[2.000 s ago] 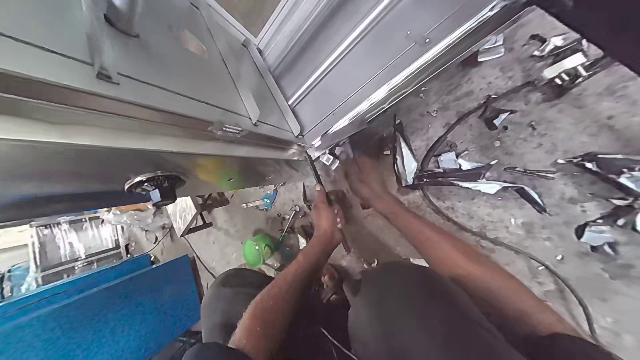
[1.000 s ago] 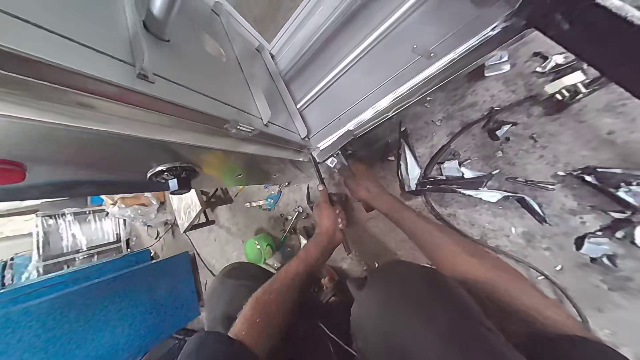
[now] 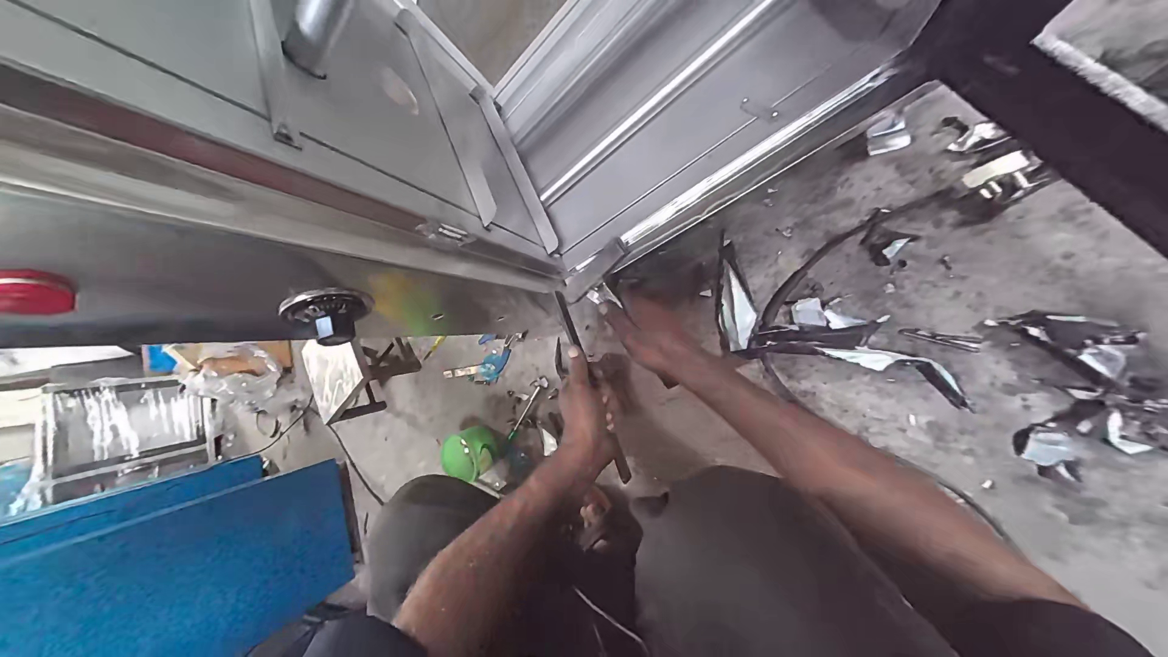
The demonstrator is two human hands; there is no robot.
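My left hand [image 3: 587, 415] is closed around a dark, narrow metal bar [image 3: 568, 321]. The bar's upper end touches or nearly touches the corner where the grey metal panel [image 3: 474, 287] meets the ribbed metal panel [image 3: 657, 128]. My right hand [image 3: 650, 333] is just right of the bar, below a small metal flap [image 3: 595, 269] at that corner. Its fingers reach toward a small shiny piece [image 3: 604, 295]; whether they grip it cannot be told. The fingertips are blurred and partly in shadow.
Cut strips and shiny scraps [image 3: 844, 342] lie on the concrete floor at right, with a black cable [image 3: 803, 274]. A green round object [image 3: 470, 453] and tools are left of my knees. Blue panels [image 3: 182, 566] stand at lower left. A dark beam [image 3: 1049, 109] crosses the upper right.
The view has shifted slightly. My left hand still holds the bar near the corner, and my right hand remains beside it.
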